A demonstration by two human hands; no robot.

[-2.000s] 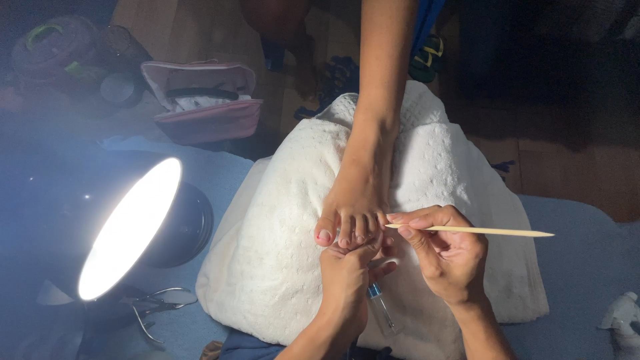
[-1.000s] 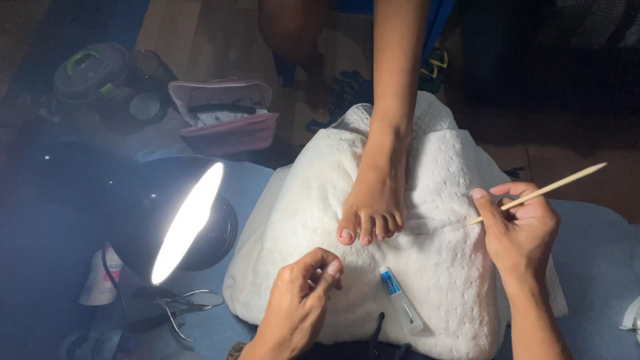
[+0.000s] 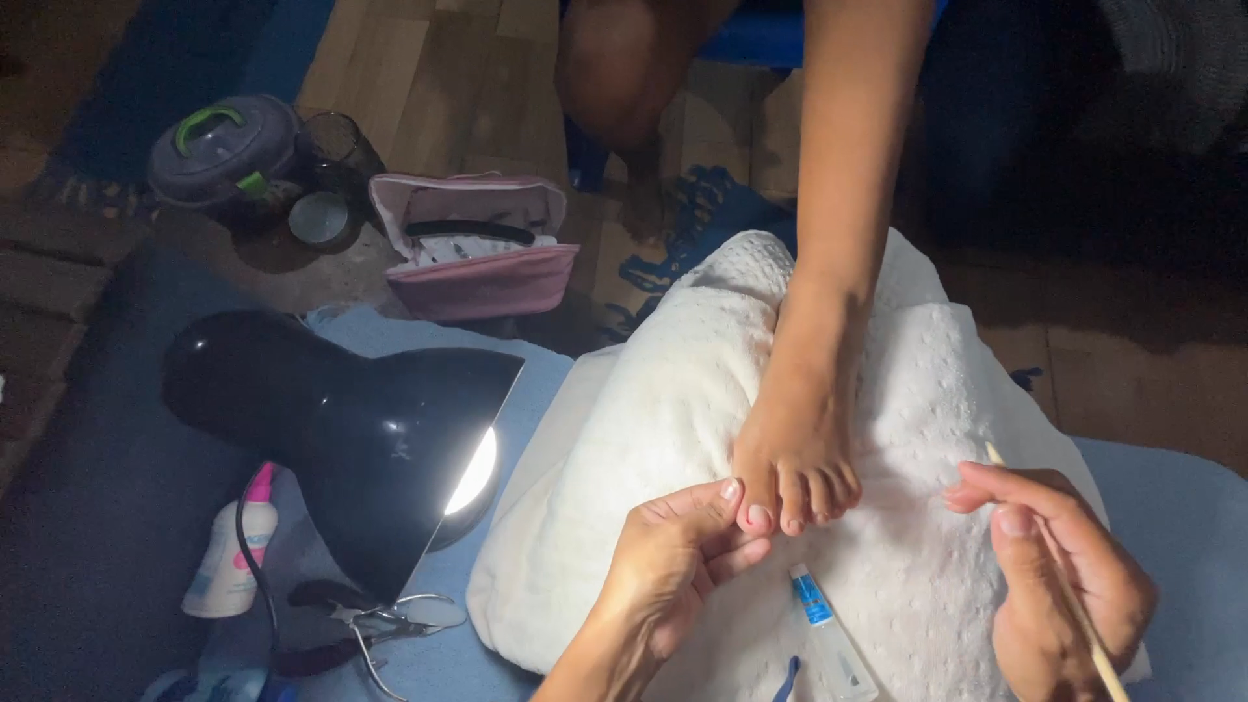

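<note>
Another person's bare foot (image 3: 795,448) rests on a white towel-covered cushion (image 3: 604,487). My left hand (image 3: 682,556) touches the outer side of its big toe, thumb on top and fingers curled beneath. To the right of the foot, my right hand (image 3: 1058,565) holds a thin wooden stick (image 3: 1082,624) between thumb and fingers, its tip clear of the toes. A small transparent tube with a blue label (image 3: 814,600) lies on the towel below the toes. Metal nippers (image 3: 390,619) lie on the blue cloth at the lower left.
A black lamp (image 3: 351,419) with its light on stands at left, beside a white bottle with a pink cap (image 3: 234,556). Beyond are an open pink case (image 3: 483,278), a lidded container with green handles (image 3: 224,146) and a glass jar (image 3: 336,146). Blue cloth (image 3: 1170,507) lies right.
My left hand has moved up from the towel to the big toe. The stick, earlier pointing up and right, now runs down and right from my right hand. The lamp head has turned.
</note>
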